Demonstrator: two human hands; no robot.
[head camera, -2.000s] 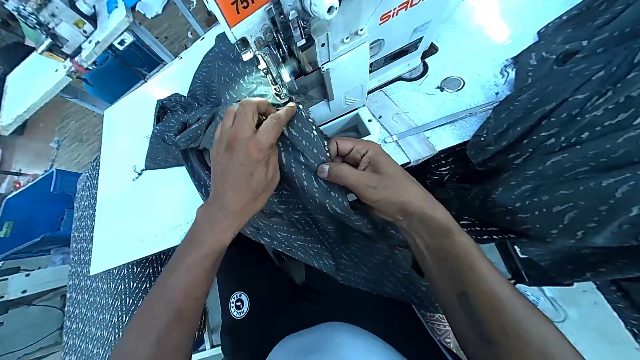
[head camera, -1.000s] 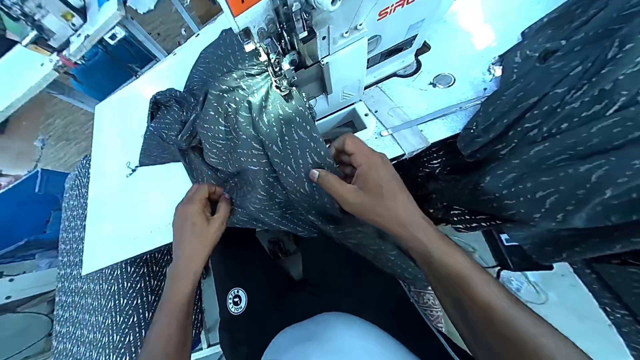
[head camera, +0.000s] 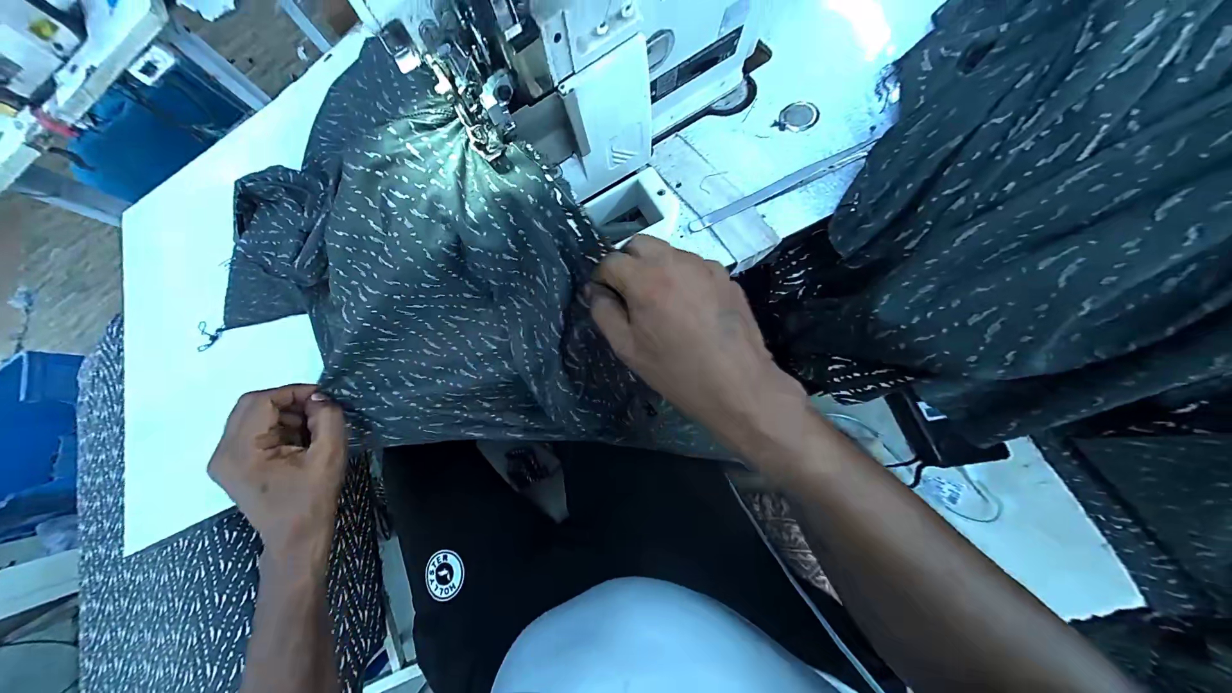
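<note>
A dark grey fabric piece with white flecks (head camera: 433, 289) lies bunched across the machine bed, its upper edge under the lit presser foot (head camera: 489, 144) of an industrial sewing machine (head camera: 611, 106). My left hand (head camera: 284, 452) pinches the lower left corner of this cloth between thumb and fingers. Near the small open recess of the machine, my right hand (head camera: 669, 318) grips the cloth's right edge, with its fingertips partly hidden in the folds. Between both hands the cloth hangs fairly spread, with creases running up to the foot.
More of the flecked fabric (head camera: 1039, 212) is heaped at the right. A white tabletop (head camera: 183, 423) extends at the left, with patterned cloth (head camera: 164, 616) hanging below it. Blue bins (head camera: 38, 433) and another workstation (head camera: 87, 58) stand farther left. A metal strip (head camera: 784, 183) lies on the machine table.
My left hand has moved from beside the presser foot down and left to the cloth's lower corner. The cloth near the foot, earlier bunched under my hands, now lies spread out.
</note>
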